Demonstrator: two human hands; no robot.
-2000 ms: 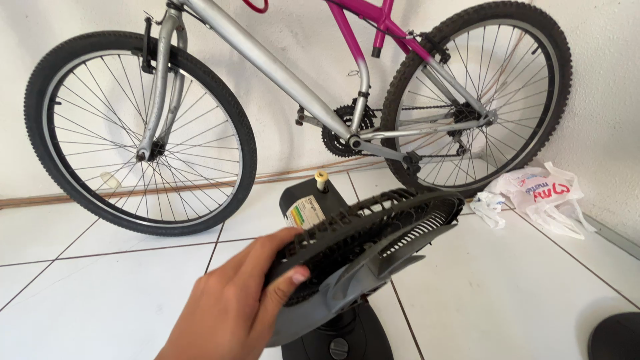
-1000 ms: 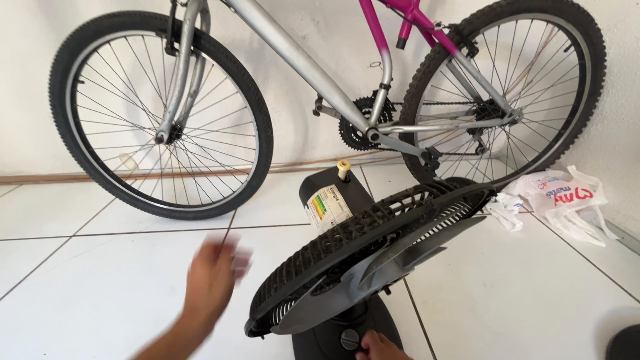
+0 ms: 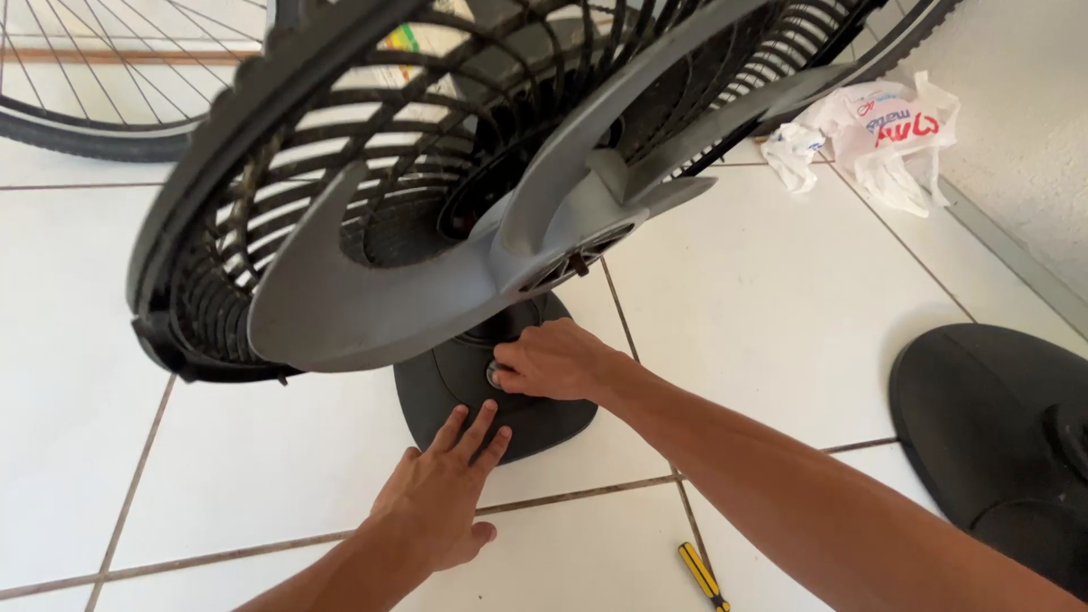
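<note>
A fan with its front grille off fills the upper middle; its grey plastic blade (image 3: pixel 382 293) sits before the black rear grille (image 3: pixel 204 170). Below it, the fan's black base (image 3: pixel 459 399) stands on the tiled floor. My right hand (image 3: pixel 552 361) has its fingers closed around the round knob (image 3: pixel 494 374) on the base, hiding part of it. My left hand (image 3: pixel 446 484) is spread, with its fingertips at the front left edge of the base and nothing held. A yellow and black screwdriver handle (image 3: pixel 700 574) lies on the floor at the bottom; its far end is cut off.
Another black round base (image 3: pixel 977 425) stands at the right edge. A white plastic bag (image 3: pixel 905 140) lies by the wall at the upper right. A bicycle wheel (image 3: pixel 127 144) is at the upper left, behind the fan.
My left hand has come down to the base from the fan's left side. My right hand, out of view two seconds ago, is now on the knob. The view has moved much closer.
</note>
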